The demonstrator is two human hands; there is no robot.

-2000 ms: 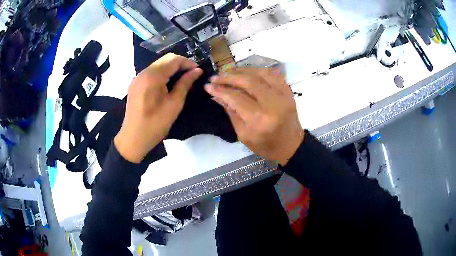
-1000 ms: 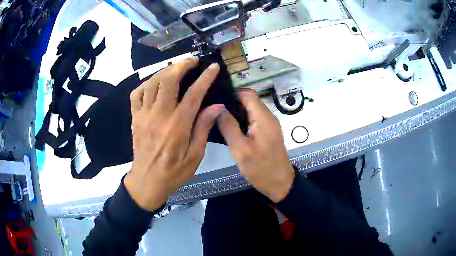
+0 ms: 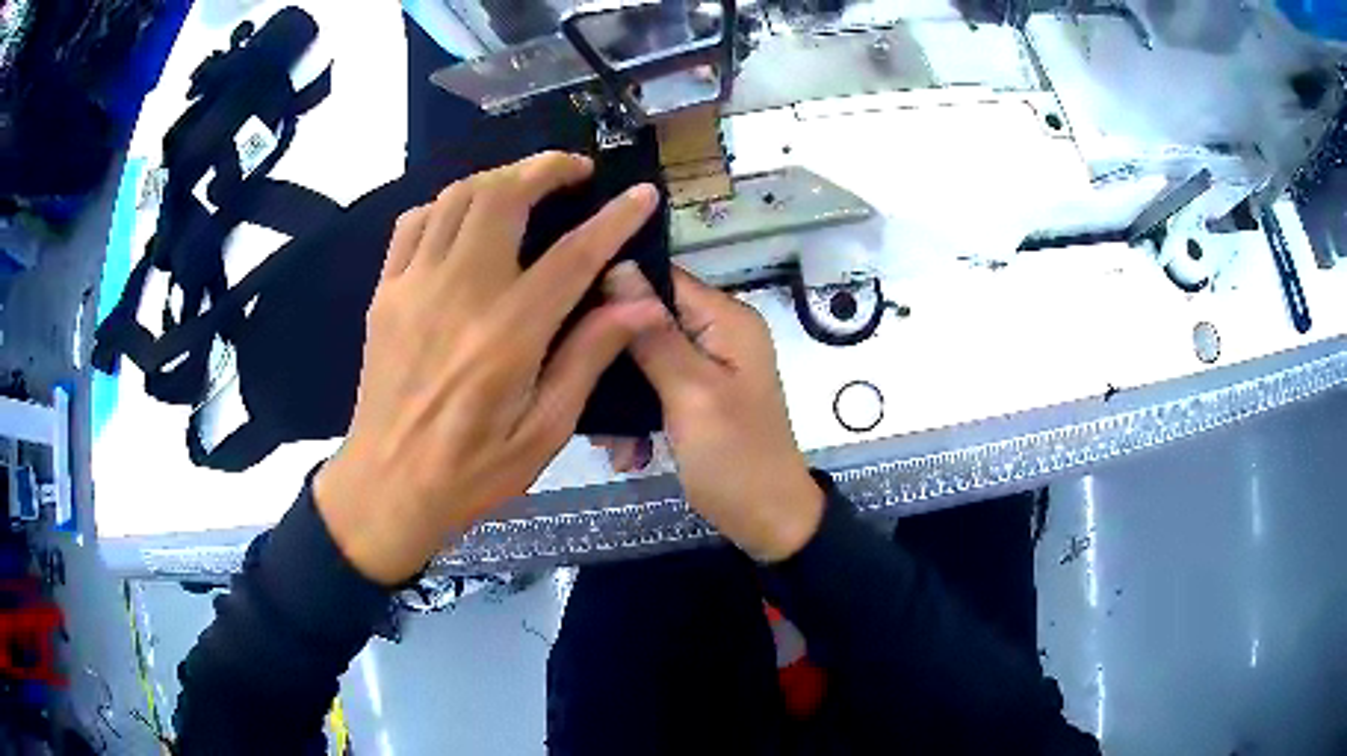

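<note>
A black cloth panel [image 3: 628,392] lies under both hands, running up to the presser foot area [image 3: 613,130]. My left hand [image 3: 458,347] lies on it with fingers spread, index finger and thumb pressing near its right edge. My right hand [image 3: 724,392] grips the right edge of the cloth, thumb on top near my left thumb, some fingers hidden beneath the cloth. The needle itself cannot be made out. A brass tab [image 3: 693,154] stands right of the foot.
A tangled heap of black strap-like pieces [image 3: 185,244] with small white labels lies at the table's left. More black cloth [image 3: 303,332] lies left of my left hand. The machine's metal plate [image 3: 790,207] is at the right. A printed ruler [image 3: 946,476] runs along the front edge.
From two seconds ago, my left hand has flattened onto the cloth, and my right hand has moved down along its edge and turned. Since one second ago, the view has shifted slightly.
</note>
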